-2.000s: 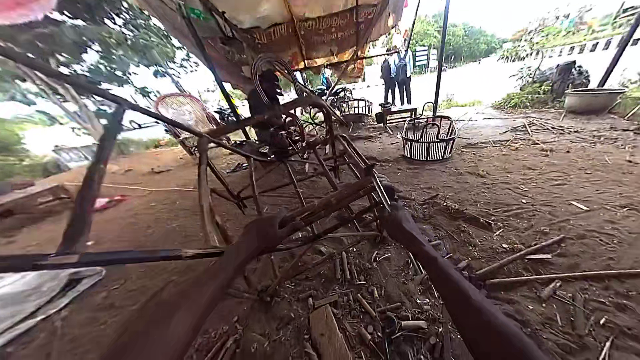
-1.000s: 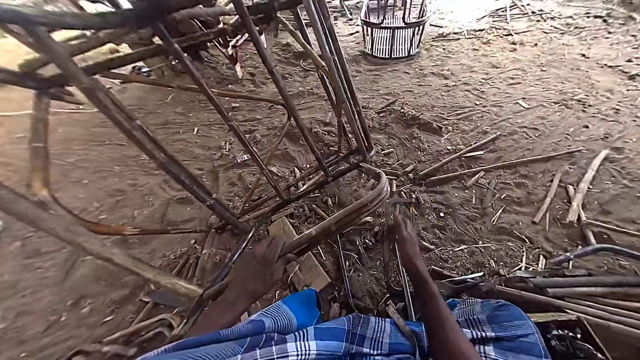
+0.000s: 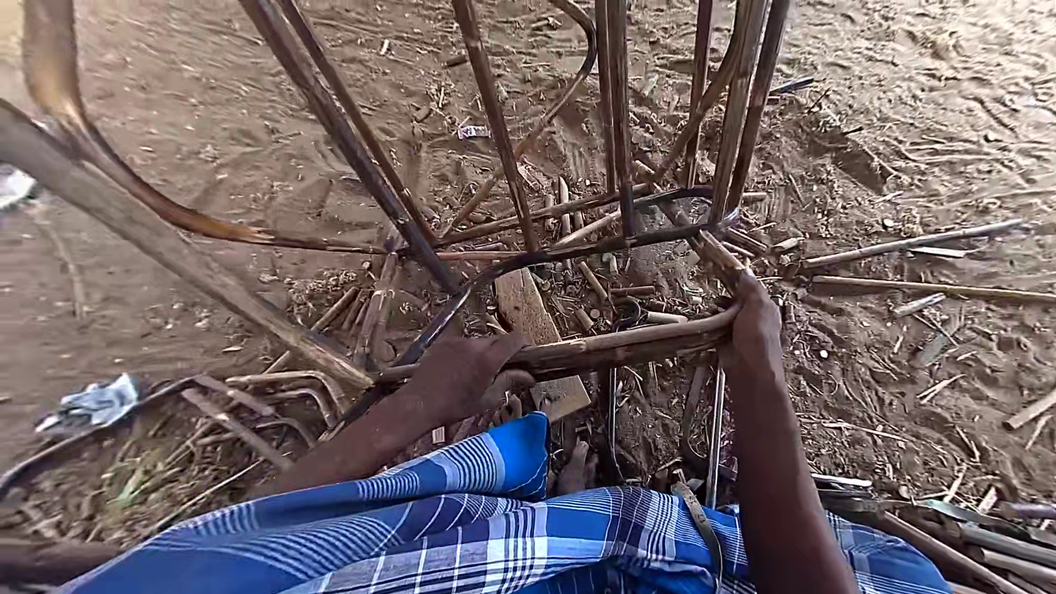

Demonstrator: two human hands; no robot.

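Note:
A cane furniture frame (image 3: 577, 247) of dark, scorched poles rises from the ground ahead of me. Its nearest bar, a bent cane rail (image 3: 627, 345), runs across in front of my lap. My left hand (image 3: 466, 375) is closed around the left part of this rail. At the rail's right corner, my right hand (image 3: 752, 318) grips the bend, where the cane turns away from me. Under the rail lies a wooden board (image 3: 540, 330), partly covered by the rail and my left hand. A blue checked cloth (image 3: 495, 536) covers my lap.
Cane offcuts (image 3: 594, 285) are scattered on the sandy ground around the board. Longer sticks (image 3: 916, 243) lie to the right, and a pile of canes (image 3: 973, 536) is at the lower right. Bent cane pieces (image 3: 280, 396) and a crumpled plastic scrap (image 3: 91, 404) lie at the left.
The view has tilted down from the yard to my lap. The frame stands at a different angle. My right hand has moved onto the rail's right bend, which was free of it one second ago.

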